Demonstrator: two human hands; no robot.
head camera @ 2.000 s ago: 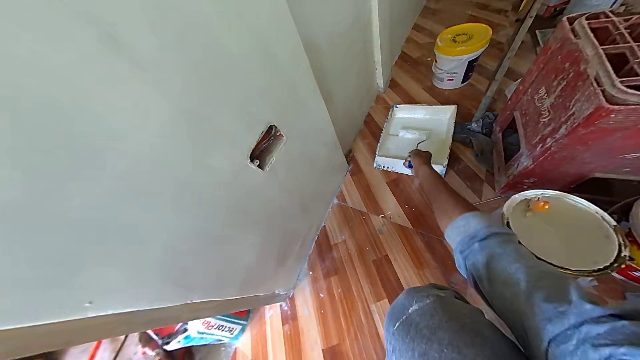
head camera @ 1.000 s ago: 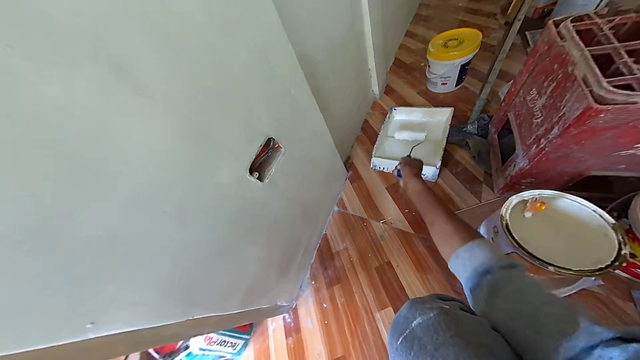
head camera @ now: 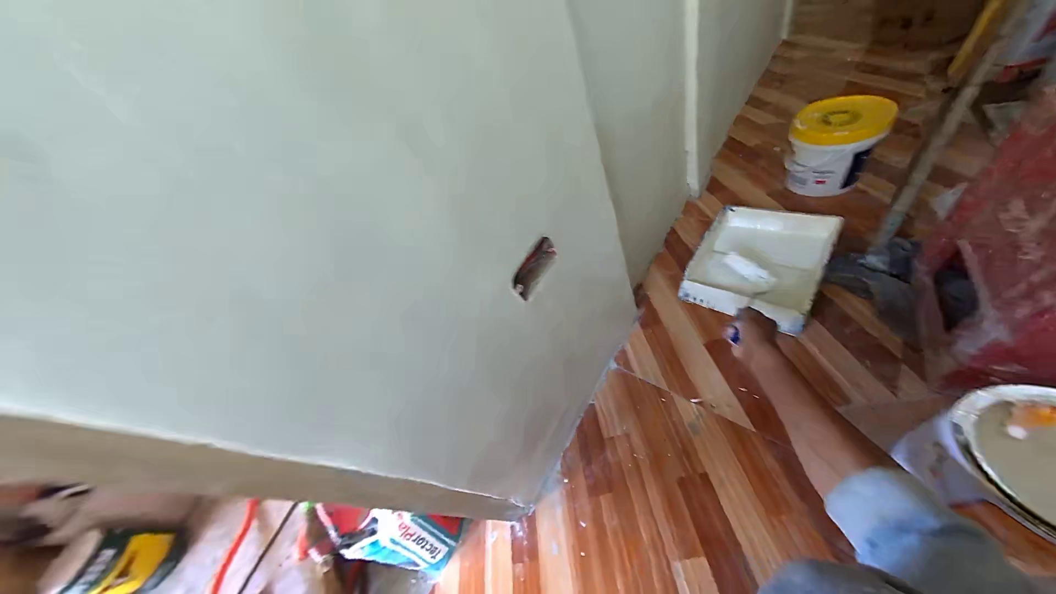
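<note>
My right hand (head camera: 754,330) is closed round the blue handle of a paint roller (head camera: 749,271), whose white sleeve lies in a white paint tray (head camera: 711,302) on the wood-patterned floor. Pale paint coats the tray's inside. My left hand is out of the picture. A pale painted wall (head camera: 330,214) fills the left side, with a cut-out electrical box opening (head camera: 535,268) near its corner. At the right edge stands an open bucket of paint (head camera: 940,454) with something orange on its surface.
A white bucket with a yellow lid (head camera: 840,153) stands behind the tray. A paint-spattered red plastic crate (head camera: 1002,239), a pole (head camera: 928,157) and dark cloth (head camera: 887,289) are at the right. Below the wall's lower edge lie a printed bag (head camera: 404,540) and a red cable (head camera: 235,544).
The roller sleeve has shifted within the tray, toward my hand. The view has swung so that the wall takes up more of it and the crate is partly cut off.
</note>
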